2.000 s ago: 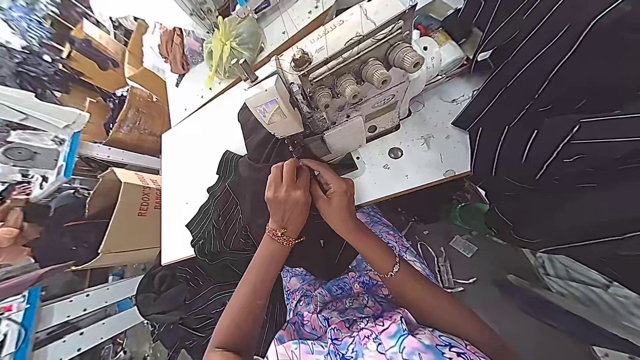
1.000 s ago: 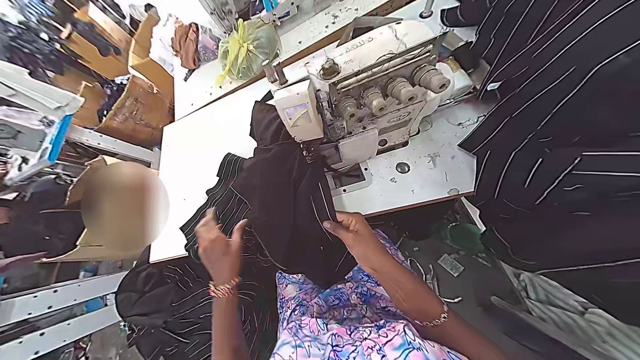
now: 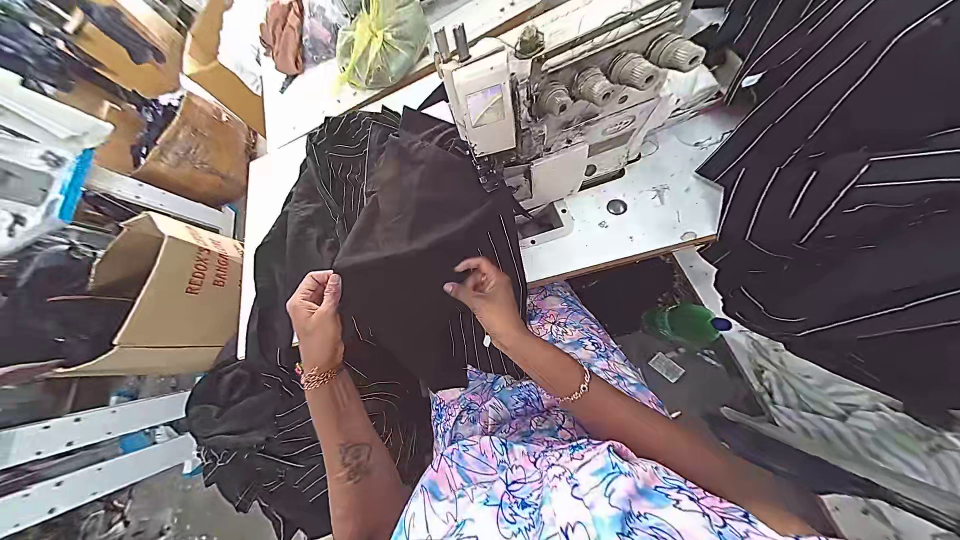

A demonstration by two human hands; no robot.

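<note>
Dark pinstriped fabric [image 3: 420, 225] spreads over the table in front of me and hangs toward my lap. Its upper right edge lies at the needle area of an overlock sewing machine [image 3: 555, 112]. My left hand [image 3: 316, 311] pinches the fabric's left side between thumb and fingers. Over the right part of the cloth, my right hand [image 3: 484, 296] has thumb and forefinger apart, with nothing seen between them. More striped cloth [image 3: 247, 442] is bunched at the lower left, below the table.
A cardboard box [image 3: 187, 292] stands left of the white table [image 3: 660, 214]. Behind lies a bag with a yellow tie [image 3: 382, 45]. Large striped dark cloth [image 3: 847, 172] hangs at right, near a green plastic bottle [image 3: 682, 324] under the table's edge.
My hands were together at the needle area two seconds ago and are now apart, lower on the cloth. My left hand, open one second ago, has taken hold of the fabric; my right has let go.
</note>
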